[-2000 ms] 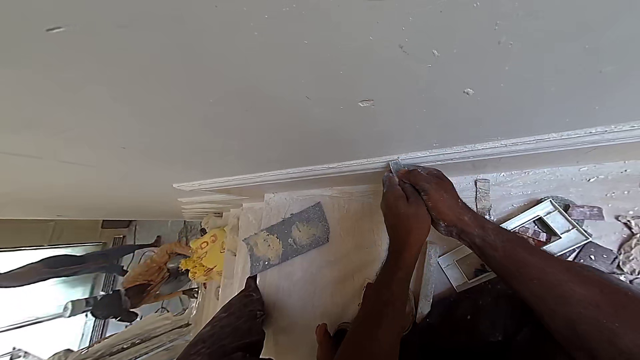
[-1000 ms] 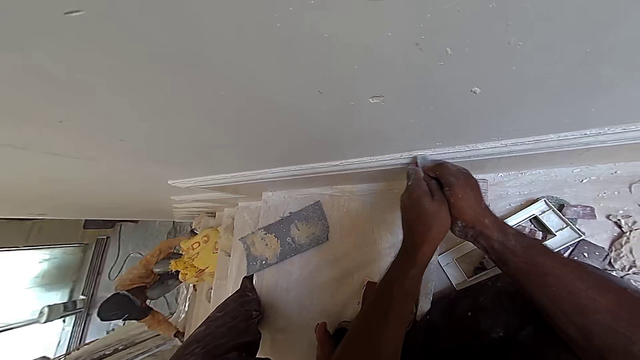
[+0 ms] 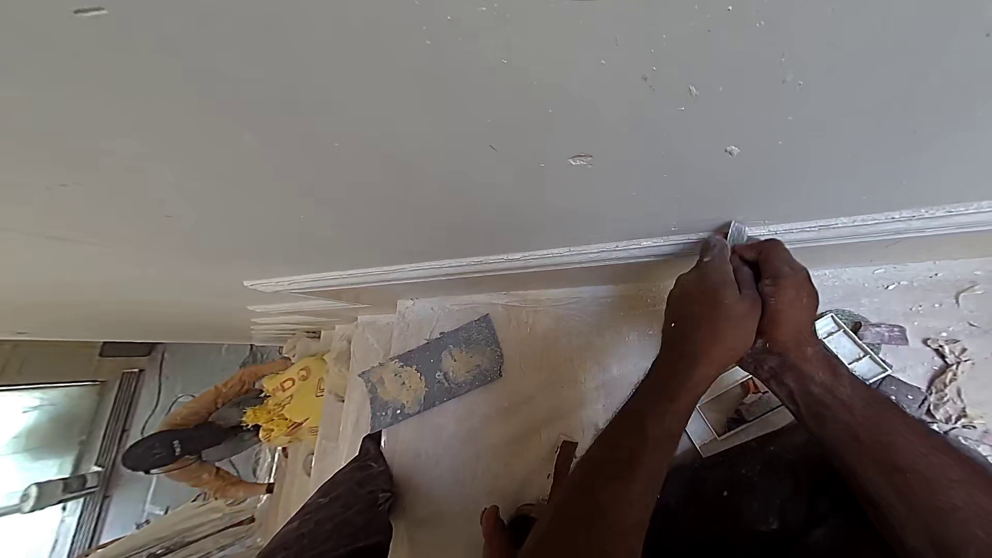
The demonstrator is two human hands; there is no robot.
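My left hand (image 3: pixel 713 310) and my right hand (image 3: pixel 781 291) are pressed together at the wall's white baseboard moulding (image 3: pixel 573 256). Between their fingers is a small flat metal blade (image 3: pixel 736 232), perhaps a scraper; its tip touches the top edge of the moulding, and its rest is hidden by the fingers. Both hands appear closed on it. The grey wall (image 3: pixel 434 155) carries small chips and white specks. Left of my forearms, a dark grey rectangular sheet (image 3: pixel 434 372) with two dried tan patches lies on the pale, dusty step.
A white divided plastic tray (image 3: pixel 709 434) stands beneath my right forearm, with crumpled scraps (image 3: pixel 949 380) and debris farther right. My foot (image 3: pixel 496 531) shows at the bottom. Steps descend leftward to a yellow bag (image 3: pixel 298 395) and a co-worker in a dark cap (image 3: pixel 167 448), bending down.
Both hands have moved right along the moulding with the blade. The co-worker at the lower left has shifted from a more stretched pose to a bent one beside the yellow bag.
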